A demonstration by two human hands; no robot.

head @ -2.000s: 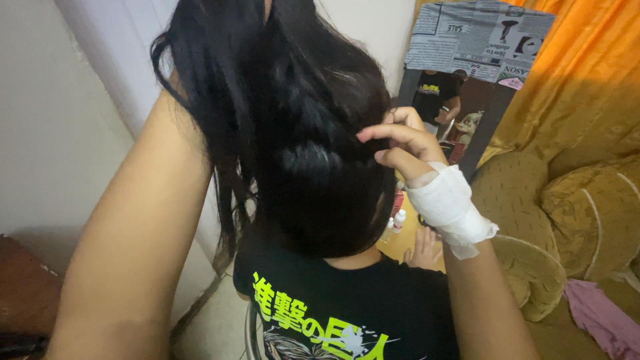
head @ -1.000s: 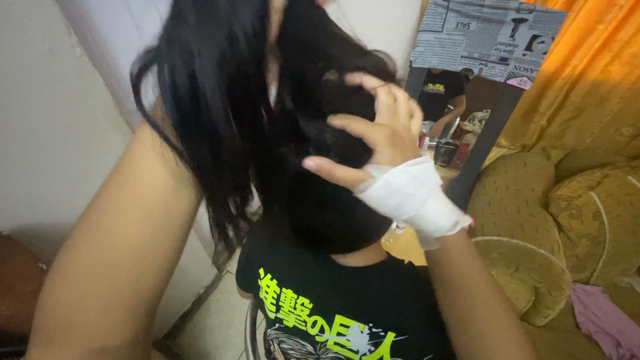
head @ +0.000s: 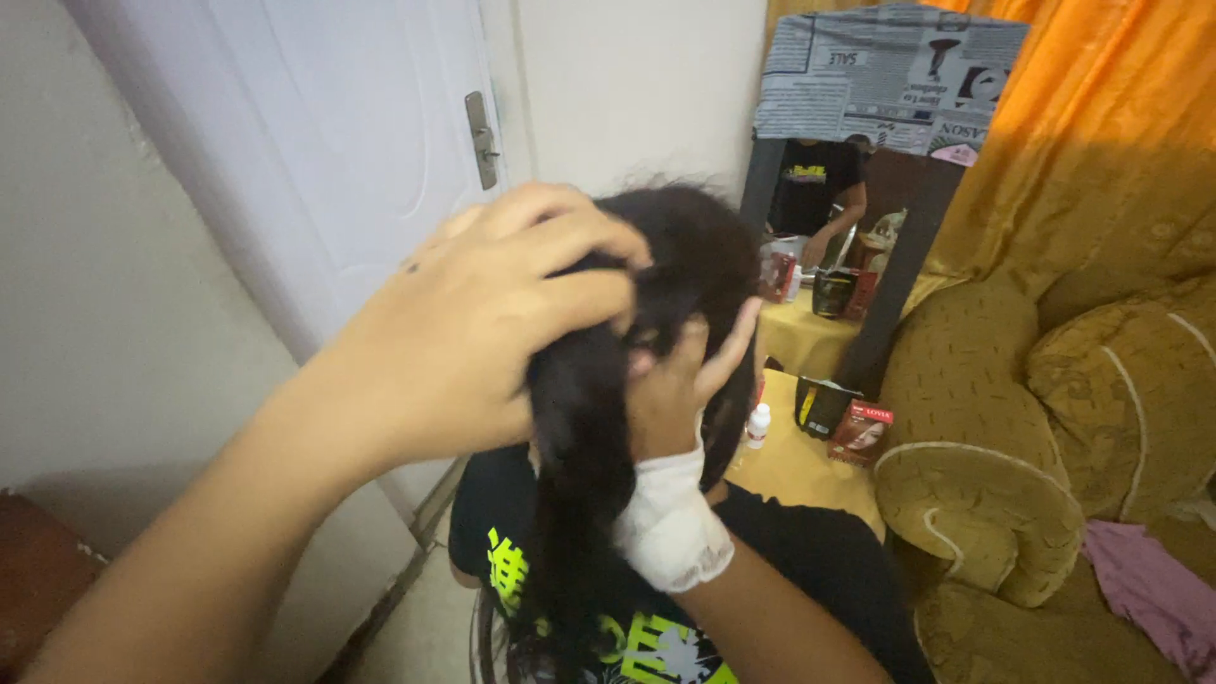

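Observation:
Long dark hair (head: 579, 408) hangs down the back of a person who sits facing away in a black T-shirt (head: 798, 541) with bright yellow-green print. My left hand (head: 513, 275) curls over the upper part of the hair at the left of the head, its fingers closed around a thick section. Just right of it and lower, my right hand (head: 679, 380) presses into the hair at the back of the head, fingers partly sunk in the strands and one finger stretched up. A white bandage (head: 670, 522) wraps my right wrist. Hair hides some of the right fingertips.
A dark-framed mirror (head: 845, 228) with newspaper-print cloth on top stands ahead. On a yellow-covered table (head: 798, 484) are a small white bottle (head: 757, 426), a black container (head: 822, 407) and a red box (head: 862, 430). A patterned sofa (head: 969, 408) is at right, a white door (head: 380, 114) at left.
My left hand has come down from above the head onto the hair at its left side. My right hand, earlier spread over the right of the head, is now lower and further left.

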